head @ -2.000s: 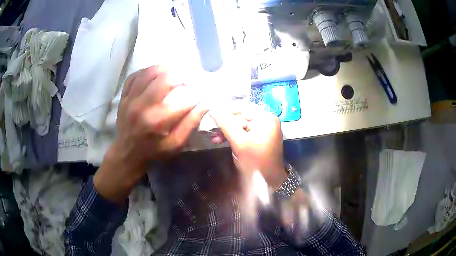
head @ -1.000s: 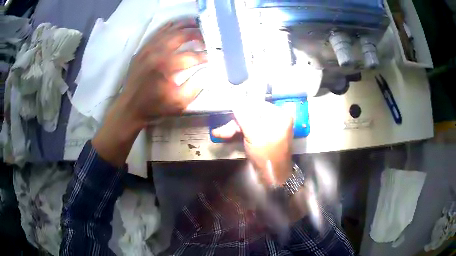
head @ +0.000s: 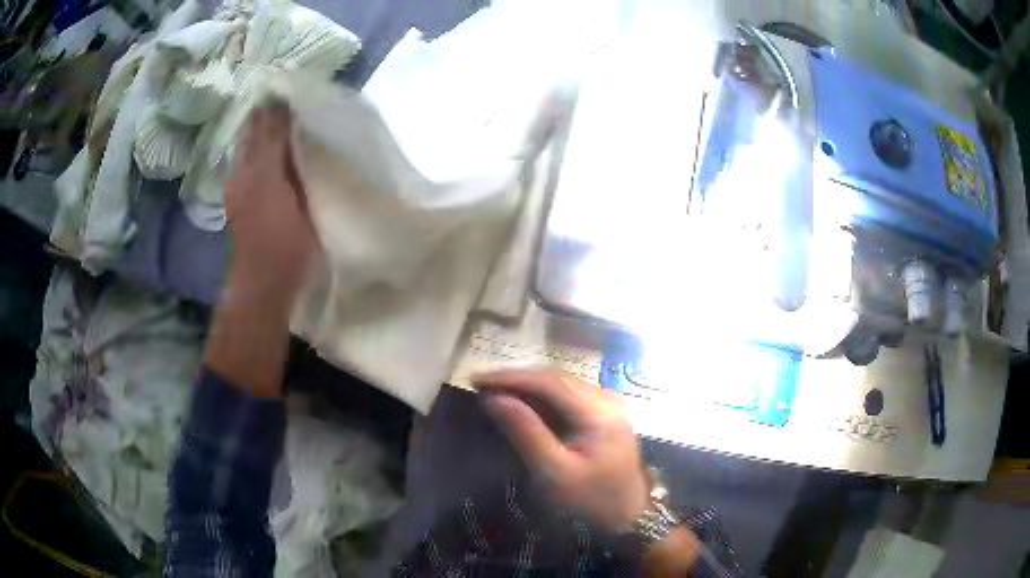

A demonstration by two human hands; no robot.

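My left hand (head: 269,209) is at the left, blurred, and holds a white fabric panel (head: 395,260) by its upper left edge. The panel hangs in folds over the table's front edge. My right hand (head: 570,446) is at the table's front edge, right of the panel, with curled fingers and nothing visible in it. The sewing machine (head: 904,147) has a blue head at the right. Its needle area is hidden in white glare. The blue plate (head: 700,378) lies at the front edge below it.
Tied bundles of cut pieces (head: 186,107) lie at the upper left on grey cloth. Thread snips (head: 934,395) lie at the right of the table (head: 723,443). Printed fabric pieces (head: 102,418) are heaped at the lower left. A folded white piece (head: 898,558) is at the lower right.
My left hand has moved left from beside the machine, drawing the white panel with it. My right hand has come back off the blue plate. The view has shifted left.
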